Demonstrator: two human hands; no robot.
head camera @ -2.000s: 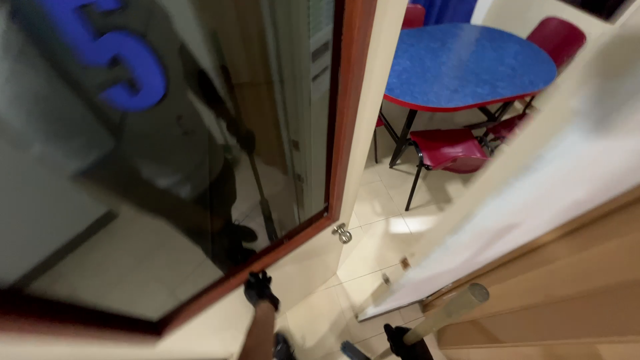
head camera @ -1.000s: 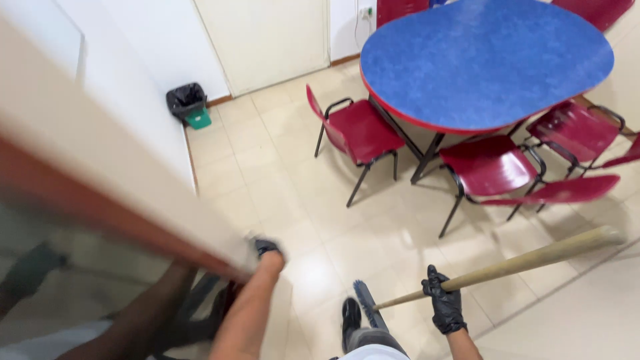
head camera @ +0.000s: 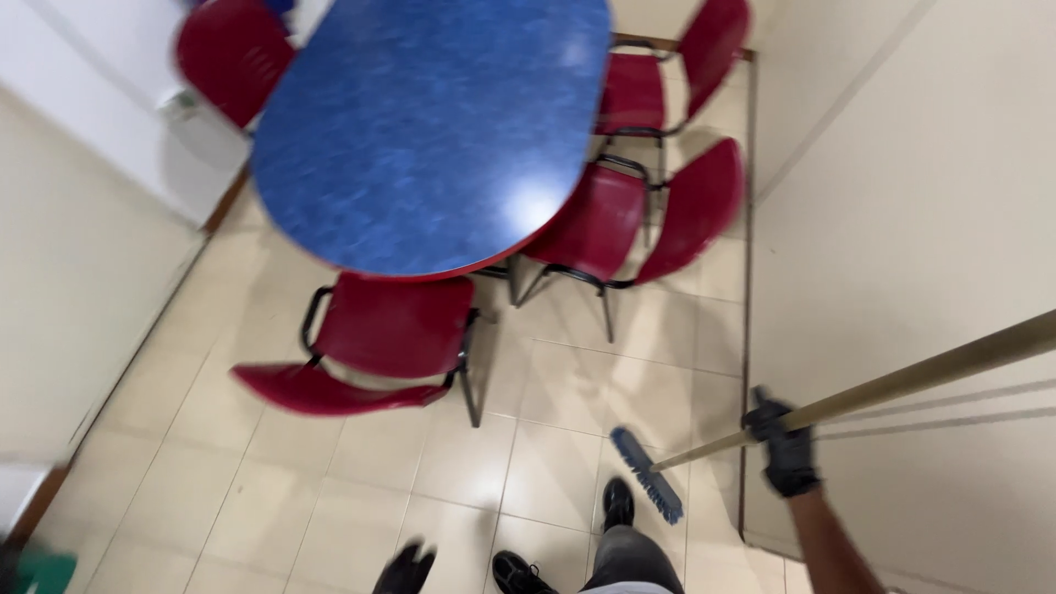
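Note:
My right hand [head camera: 784, 445], in a black glove, is closed around the long pale handle of a push broom [head camera: 879, 394]. The handle slants from the right edge down to a blue-grey bristled head [head camera: 647, 476], which is at the tiled floor just beyond my black shoe. Low in the view, my left hand [head camera: 406, 569], also gloved in black, hangs over the floor, blurred, with fingers apart and nothing in it.
An oval blue table [head camera: 429, 140] with a red edge stands ahead. Red chairs surround it: one at the near end [head camera: 396, 326], several more at its sides. A wall [head camera: 899, 247] runs along the right, a pale door [head camera: 82, 272] at left, and a green object [head camera: 48, 569] bottom left.
The view has swung from the glass-paned door into the room with the table. My left hand has come away from the door's edge. My right hand has kept hold of the broom handle.

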